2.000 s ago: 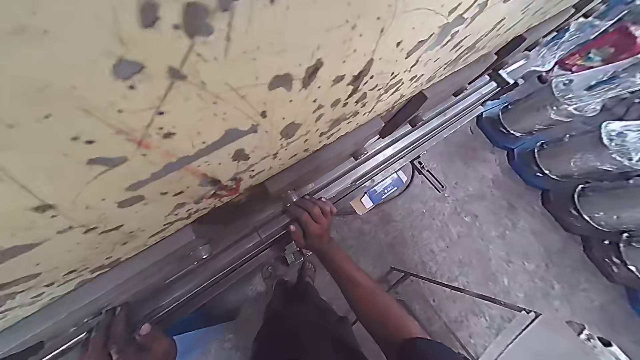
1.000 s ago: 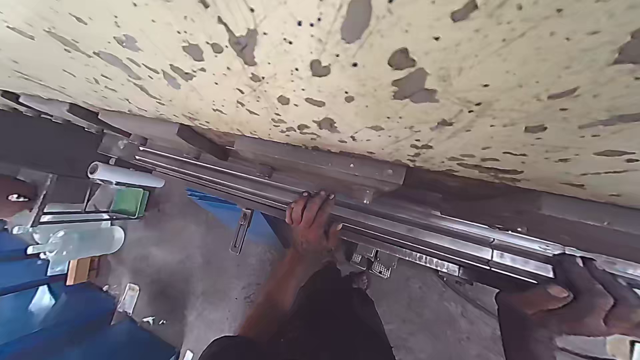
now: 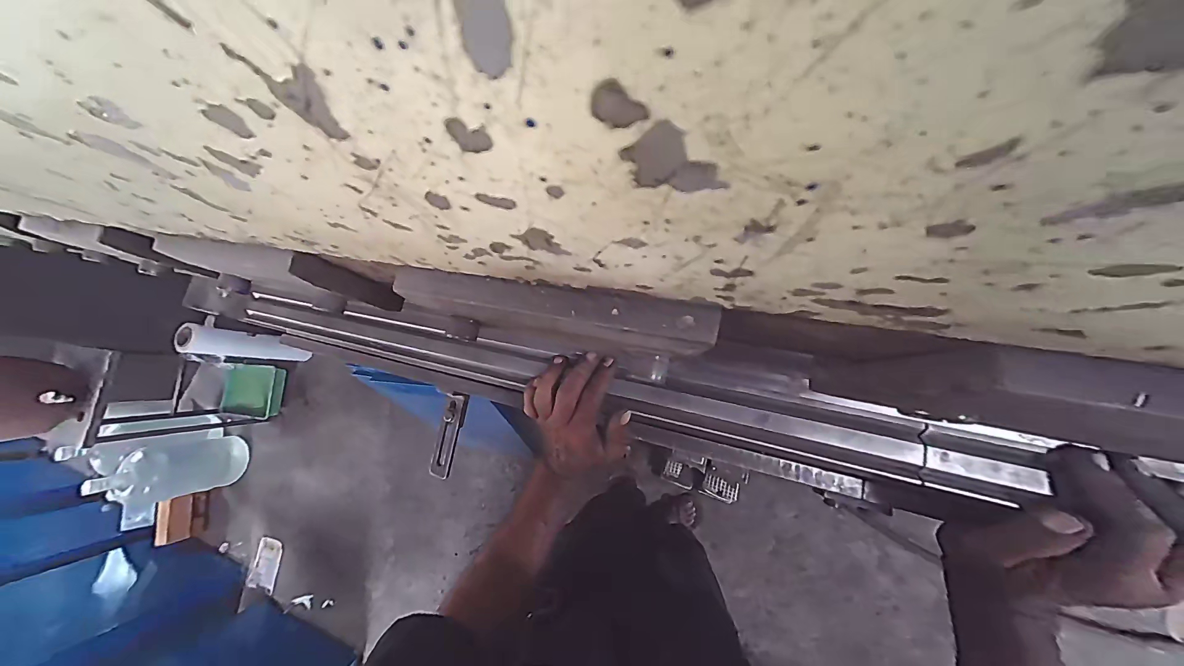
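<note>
A long metal rail (image 3: 786, 421) with bright grooves runs below a large cream panel (image 3: 555, 166) with worn, dark patches, part of a machine. Across the rail's upper edge, near the middle, lie the fingers of my left hand (image 3: 575, 416); its thumb is spread to the side and no loose object shows in it. My right hand (image 3: 1082, 546) is at the rail's right part, fingers curled at the metal and thumb in front, just right of a seam between two rail pieces. Whether it grips the rail or only rests there is hidden by the fingers.
Below the rail, a slotted metal bracket (image 3: 448, 437) stands out near a blue sheet (image 3: 416, 398). A foot and a gridded metal part (image 3: 721, 483) are below. At left are a white roll (image 3: 240, 343), a green box (image 3: 254, 390), clear plastic bottles (image 3: 185, 465) and blue surfaces (image 3: 139, 592).
The view has swung strongly toward the machine's left part since two seconds ago. My left hand, at the lower left then, now lies on the rail near mid-view. Little differs from one second ago.
</note>
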